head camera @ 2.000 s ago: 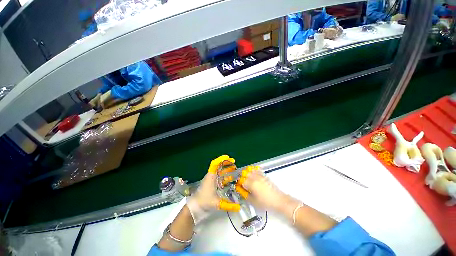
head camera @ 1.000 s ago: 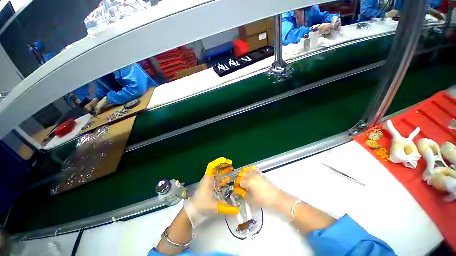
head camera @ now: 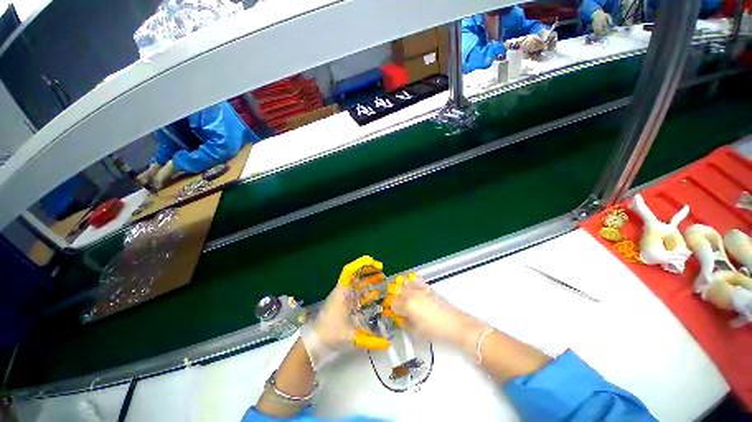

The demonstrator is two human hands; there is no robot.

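A clear, silvery housing (head camera: 369, 315) is between my hands above the white tabletop. My left hand (head camera: 338, 317) wears a thin glove with yellow-orange finger cots and is curled around its left side. My right hand (head camera: 416, 309), also with finger cots, has its fingertips pressed on its right side. The fingers hide most of the housing. A pale strip (head camera: 401, 350) with a brown end hangs below it. A thin dark looped cable (head camera: 382, 383) curves around the strip. Slim silver tweezers (head camera: 563, 283) lie to the right.
A small clear bottle with a dark top (head camera: 270, 309) stands at the table's back edge. A red tray (head camera: 701, 330) at right holds wrapped cream parts (head camera: 662, 243) and spare finger cots (head camera: 627, 250). A green conveyor belt (head camera: 396, 218) runs behind, with workers in blue smocks beyond.
The view has shifted slightly. Both hands keep nearly the same hold on the housing, with small finger movements. The strip and cable hang much as before.
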